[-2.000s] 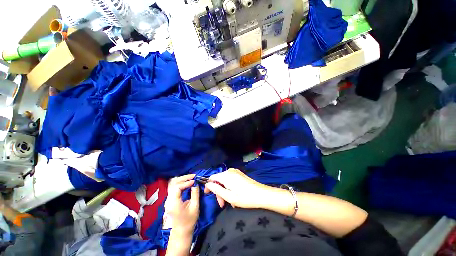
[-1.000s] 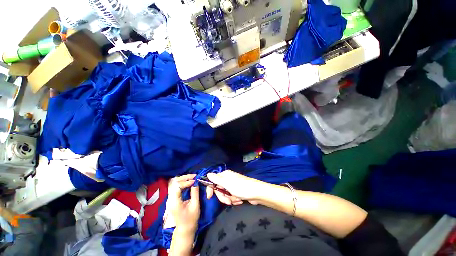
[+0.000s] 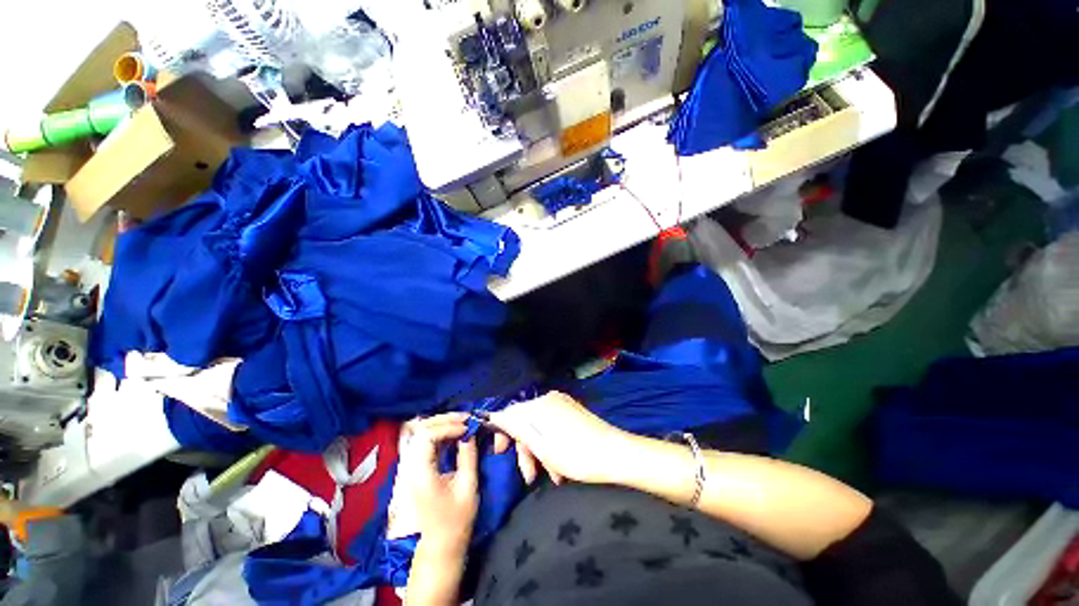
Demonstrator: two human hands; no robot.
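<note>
A shiny royal blue garment (image 3: pixel 497 483) lies on my lap, with a narrow fold of it pinched between my fingertips. My left hand (image 3: pixel 435 479) holds the fold from the left, thumb and fingers closed on it. My right hand (image 3: pixel 554 436) meets it from the right, its fingertips at the same fold. A small dark tool (image 3: pixel 479 417) shows as a thin sliver at the right fingertips; most of it is hidden, so its kind cannot be told.
A large blue garment pile (image 3: pixel 391 290) covers the white table (image 3: pixel 568 251) at the left. An off-white overlock machine (image 3: pixel 580 71) stands behind, with folded blue cloth (image 3: pixel 751 77) beside it. Pale offcuts (image 3: pixel 266 503) and red cloth (image 3: pixel 364 474) lie left of my lap. A plastic bag (image 3: pixel 828 278) lies right.
My right hand's fingers, earlier spread lower around the dark tool, are now tucked nearer the fold, and less of the tool shows. My left hand has stayed nearly in place.
</note>
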